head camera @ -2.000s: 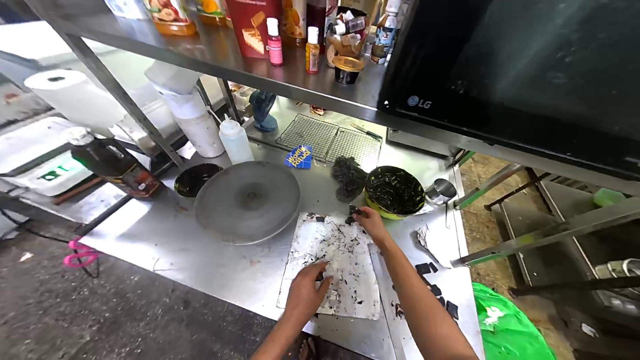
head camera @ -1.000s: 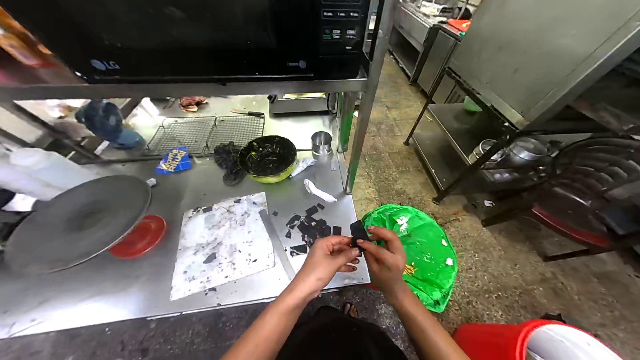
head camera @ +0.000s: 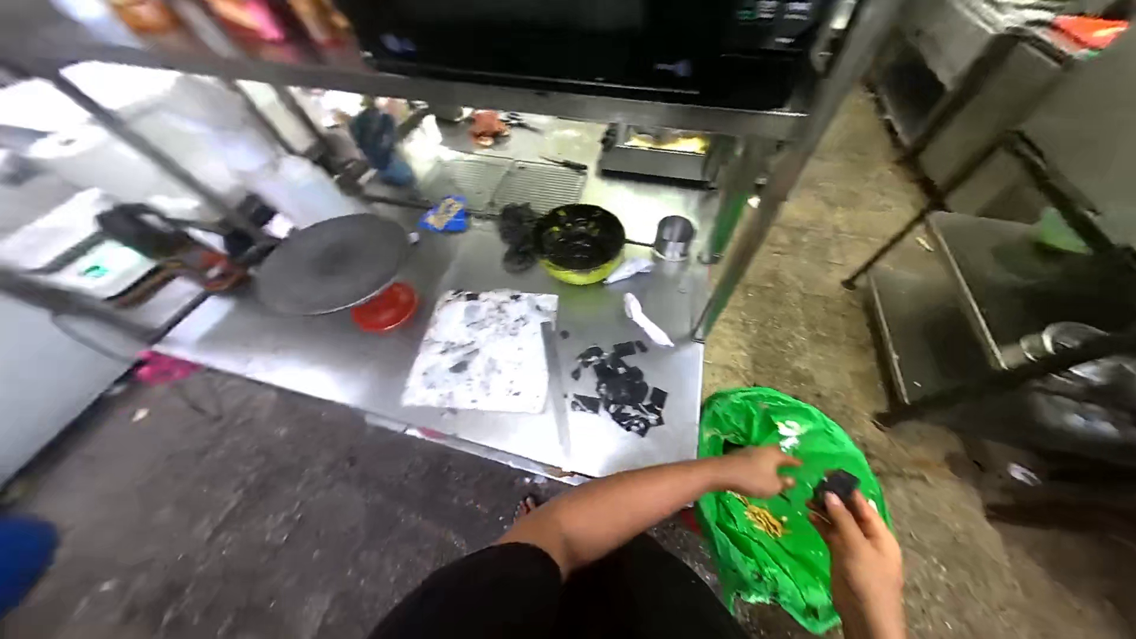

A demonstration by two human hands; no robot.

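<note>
My right hand (head camera: 856,541) grips a small black piece (head camera: 836,486) above the right side of a bin lined with a green plastic bag (head camera: 754,564). My left hand (head camera: 763,470) is over the same bag, its fingers apart, with nothing visible in it. On the steel table (head camera: 355,377), several dark square pieces (head camera: 626,386) lie scattered beside a stained white board (head camera: 484,355). A yellow-green bowl (head camera: 581,271) with dark contents stands behind them, next to a crumpled black bundle (head camera: 519,235).
A large round grey plate (head camera: 333,264) overlaps a red bowl (head camera: 385,306) at the left. A metal cup (head camera: 674,238) stands near the table's right post (head camera: 781,169). A microwave (head camera: 586,44) sits on the overhead shelf, and a metal rack (head camera: 941,293) stands at the right.
Both hands have moved from the table's right edge to over the green bag. They were together at a dark piece; now they are apart. The view has shifted.
</note>
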